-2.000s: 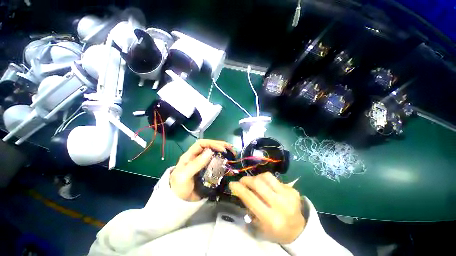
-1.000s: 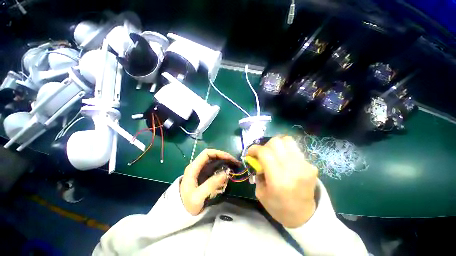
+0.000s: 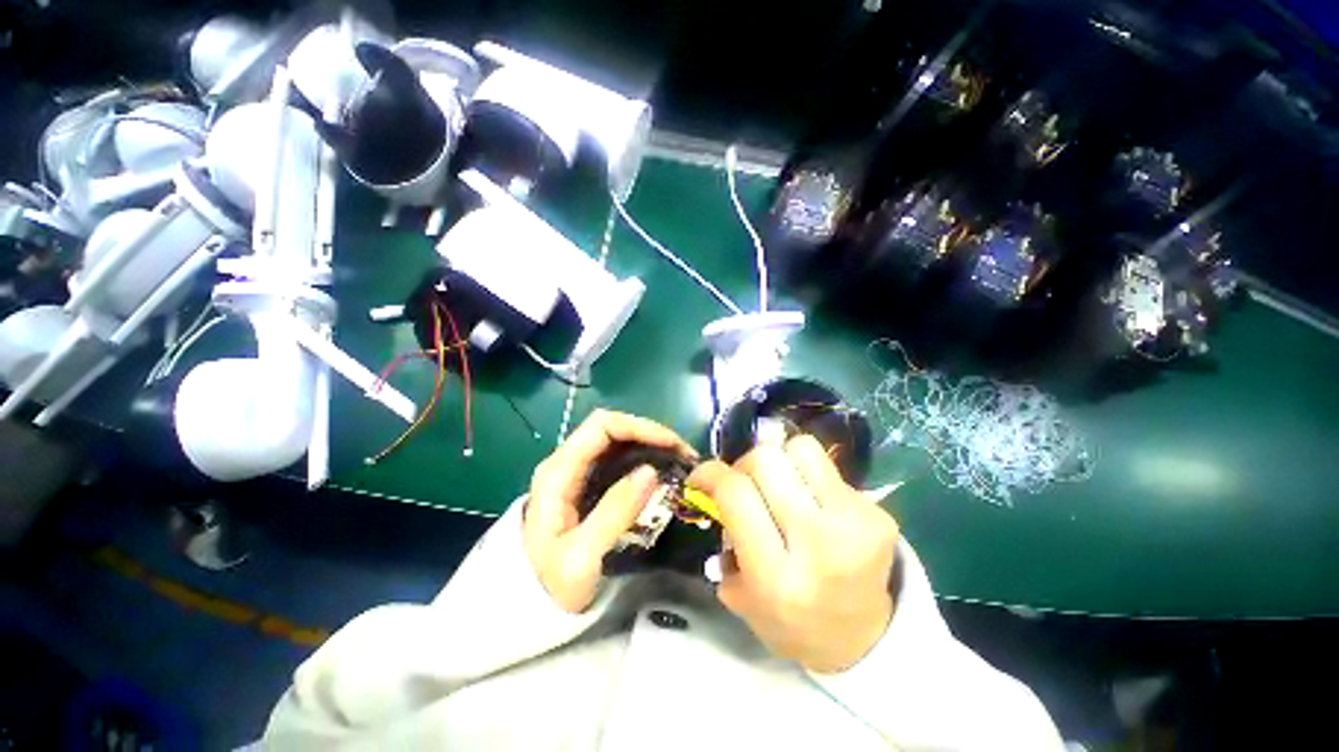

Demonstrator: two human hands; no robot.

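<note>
My left hand holds a dark round front camera module, its metallic back facing up. My right hand holds a yellow-handled tool with its end at the module's edge, where some wire shows. The tool's tip and most of the wire leads are hidden by the fingers. Just beyond my right hand lies a camera housing with its black round end open, partly covered by the hand. Its white flared mounting bracket points away from me, and a white tail cable runs from it.
At left lie piled white camera bodies with antennas. Nearer, an open housing has red and orange wire leads hanging out. A tangled pale heap of thin strands lies right of my hands. Several modules stand on the dark surface at upper right.
My right hand has moved slightly down and left, bringing the yellow tool from beside the housing to the module. More of the housing's black opening shows. My left hand still holds the module.
</note>
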